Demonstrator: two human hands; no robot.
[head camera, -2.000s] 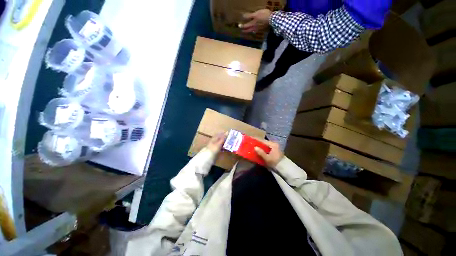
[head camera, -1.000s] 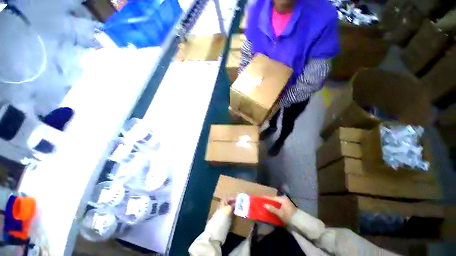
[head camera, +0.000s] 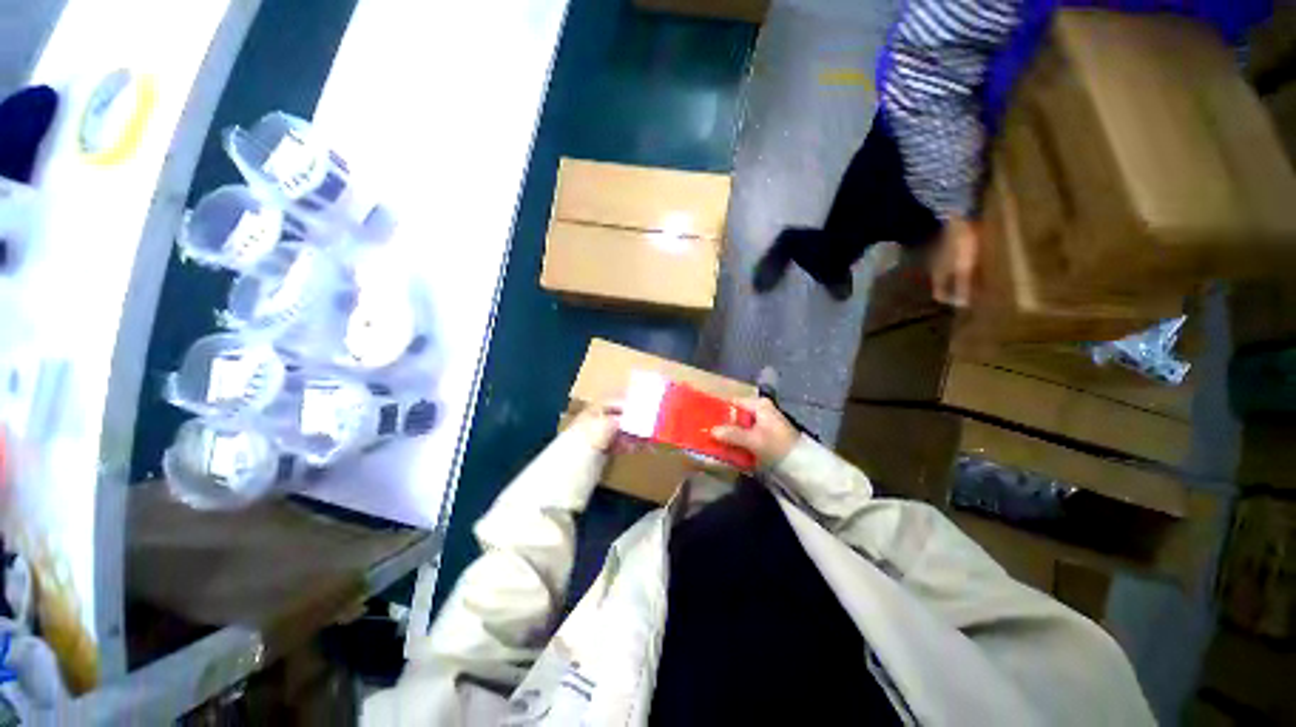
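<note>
My right hand holds a bright red tape dispenser with a pale front end, over a small brown carton. My left hand is at the dispenser's pale end, near the carton's left part; whether its fingers grip anything is too blurred to tell. The carton lies on the green belt, partly hidden under my hands and the dispenser. A second closed carton lies farther along the belt with a shiny spot on its top.
Clear plastic cups cluster beside the white worktop at left. A co-worker in purple stands at upper right with a carton. Large open cartons stand on the floor at right.
The co-worker has moved from beyond the belt to the right, carrying a carton. The view has tilted down again. My hands stay at the red dispenser over the near carton.
</note>
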